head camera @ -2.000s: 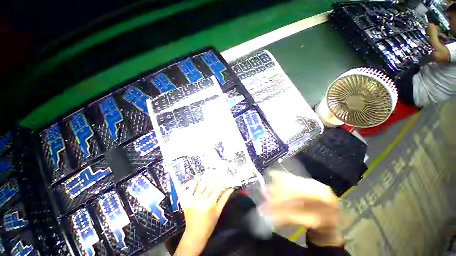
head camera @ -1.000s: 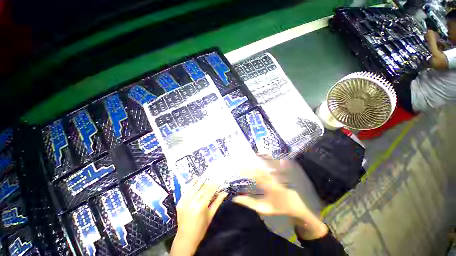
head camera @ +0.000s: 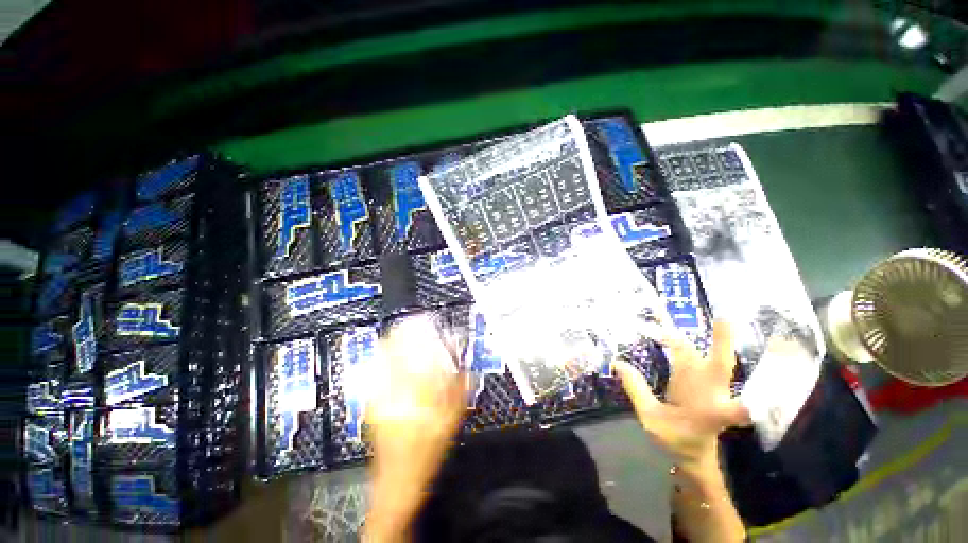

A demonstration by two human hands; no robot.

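Note:
The printed adhesive sheet (head camera: pixel 578 265) lies slanted over the black component tray (head camera: pixel 255 318), its lower part washed out by glare. Flat parts with blue areas (head camera: pixel 294 217) sit in the tray's pockets. My left hand (head camera: pixel 416 382) is over the near row, left of the sheet; it is blurred and overexposed, its fingertips unclear, so I cannot tell whether it holds anything. My right hand (head camera: pixel 685 398) is at the sheet's lower right, thumb and fingers spread apart, with nothing visible held. Whether its fingertips touch the sheet is unclear.
A second adhesive sheet (head camera: pixel 743 265) lies at the tray's right end. A neighbouring tray of blue parts (head camera: pixel 143 350) stands at left. A cream fan (head camera: pixel 915 316) is at right, with a dark bundle (head camera: pixel 817 456) below it. The green bench's pale edge strip (head camera: pixel 775 122) runs behind.
The view has swung left, showing more of the neighbouring tray; the other person is out of view. My hands have moved apart, the left one away from the sheet over the near-row parts.

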